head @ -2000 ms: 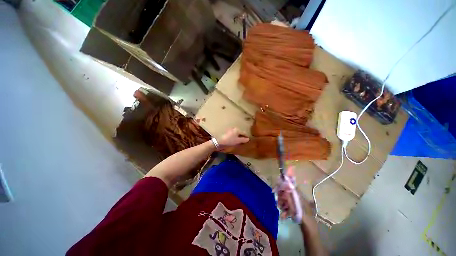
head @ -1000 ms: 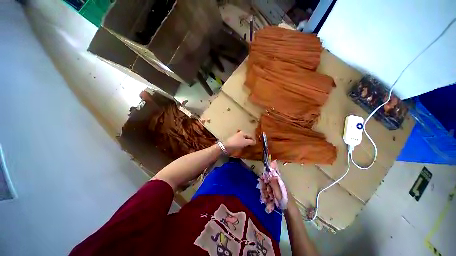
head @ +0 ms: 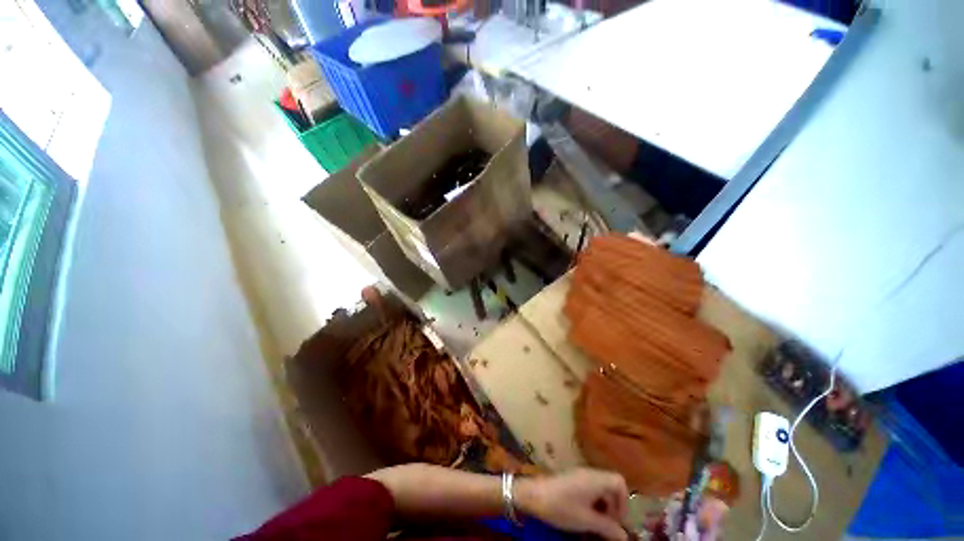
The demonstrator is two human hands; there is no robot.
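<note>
My left hand (head: 579, 501) is at the bottom centre with its fingers curled. Whether it pinches fabric is not clear. My right hand (head: 692, 522) is blurred and cut off by the bottom edge. It holds scissors (head: 702, 478) with pink-white wrapped handles, their blurred blades pointing up beside the lowest stack. Rust-brown fabric strips (head: 647, 343) lie in overlapping stacks on the cardboard table cover (head: 518, 365). A small orange-brown piece (head: 723, 482) shows by the scissors. A crumpled rust-brown heap (head: 407, 391) fills the low carton (head: 317, 396) left of the table.
A tall open carton (head: 476, 227) stands beyond the table, with blue (head: 386, 79) and green (head: 336, 140) crates behind. A white box (head: 772, 444) with a cord and a dark scrap tray (head: 809, 391) lie at right, beside a white panel (head: 846, 232).
The view has tilted up, so the table sits lower and the crates and window show. Both hands are now at the bottom edge, with the scissors close to the right of my left hand.
</note>
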